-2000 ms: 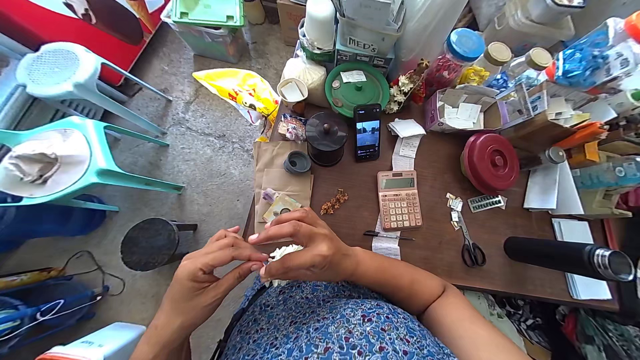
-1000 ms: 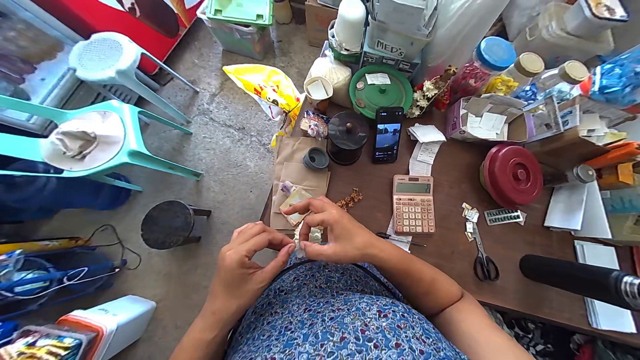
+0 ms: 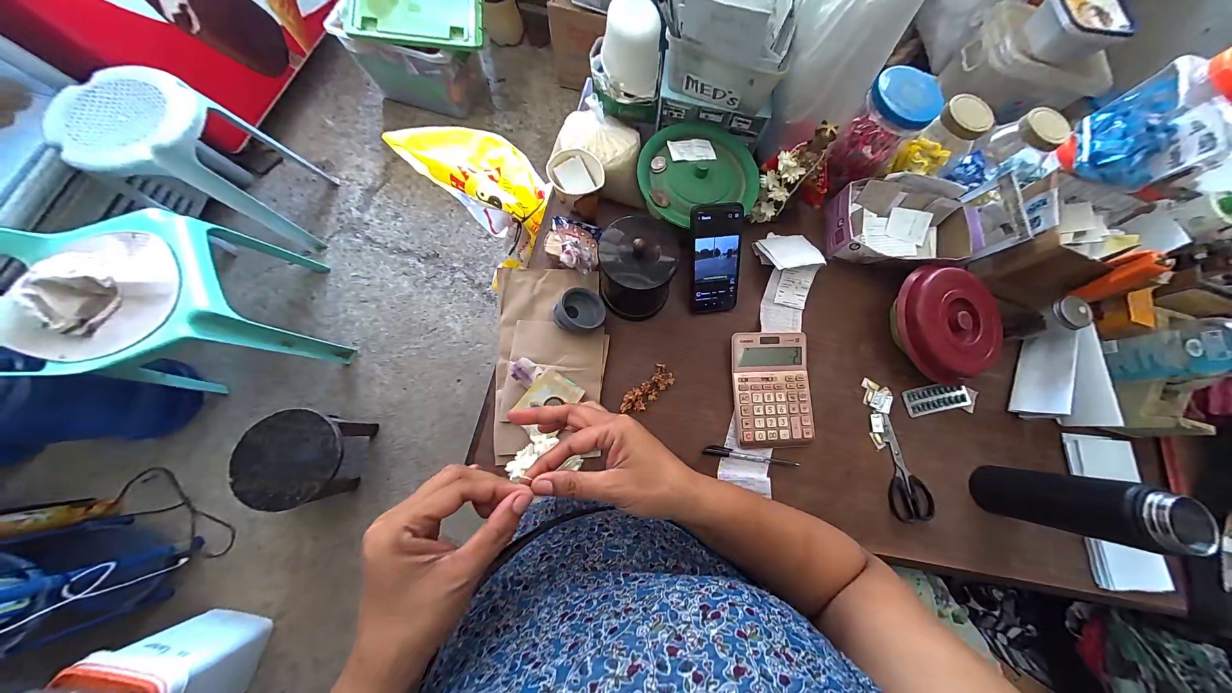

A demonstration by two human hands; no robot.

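Note:
Small white flowers (image 3: 534, 452) show just beyond my fingertips, at the table's near left edge. My left hand (image 3: 443, 539) and my right hand (image 3: 602, 457) meet there, thumbs and index fingers pinched together around something too small to make out. Brown paper (image 3: 510, 318) lies beyond them, with a small packet (image 3: 549, 390) and a dark grey cup (image 3: 579, 310) on it. A dried brown sprig (image 3: 648, 388) rests on the table right of the paper. Farther right are a pink calculator (image 3: 773, 390) and a pen (image 3: 751, 455).
A phone (image 3: 715, 258) leans upright beside a dark lidded pot (image 3: 638, 268). Scissors (image 3: 903, 472), a blister pack (image 3: 936, 399), a red lidded container (image 3: 948, 324) and a black bottle (image 3: 1088, 510) occupy the right side. A black stool (image 3: 286, 459) stands on the floor at left.
My fingertips have shifted against each other, and the white flowers show more than a second ago. The things on the table have not moved.

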